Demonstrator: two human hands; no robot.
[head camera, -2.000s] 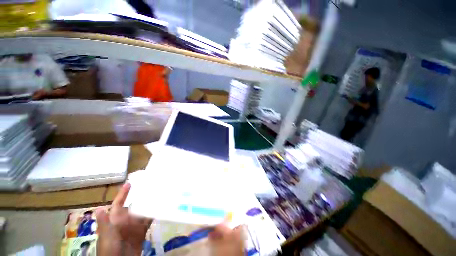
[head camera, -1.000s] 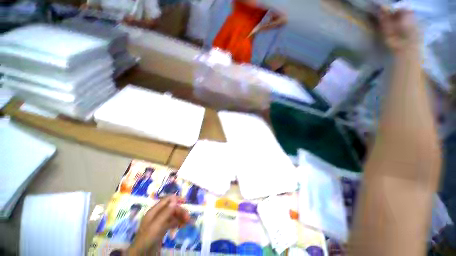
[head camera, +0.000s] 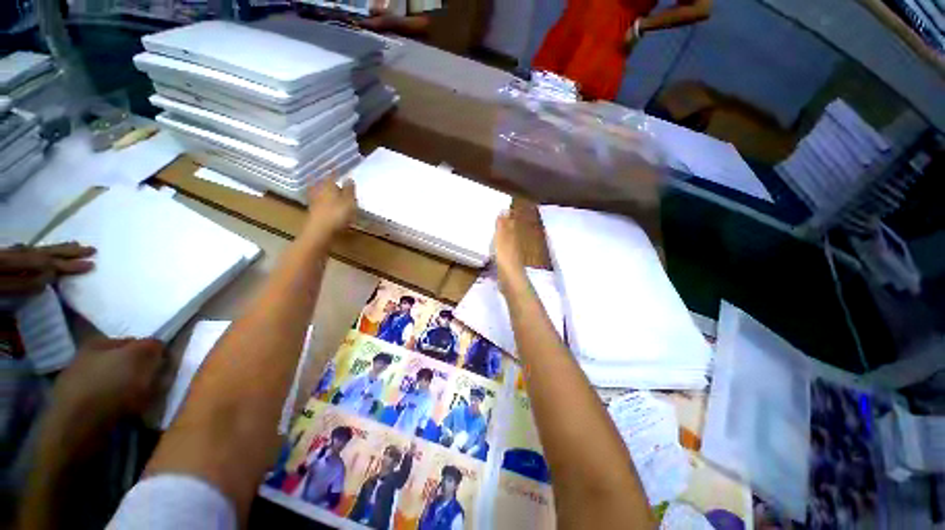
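A short stack of white slabs (head camera: 430, 207), looking like calculator units lying back up, rests on the brown cardboard behind the mat. My left hand (head camera: 332, 203) is at its left end and my right hand (head camera: 506, 244) at its right end; the fingers hold the two sides. The slabs lie flat. The tall stack of white units (head camera: 254, 98) stands just left of them. The printed poster mat (head camera: 399, 414) with people in blue lies in front of me.
Another person's hands (head camera: 104, 362) touch a white stack (head camera: 155, 254) at left. A pile of white sheets (head camera: 627, 290), instruction sheets (head camera: 648, 440) and a frosted translucent stack (head camera: 760, 399) lie at right. Clear plastic bags (head camera: 580, 129) lie behind. A person in orange (head camera: 591, 47) stands at the back.
My right hand has come down from the upper right to the slab stack. My left hand has moved from over the mat to its left end. Another person's hands have appeared at left.
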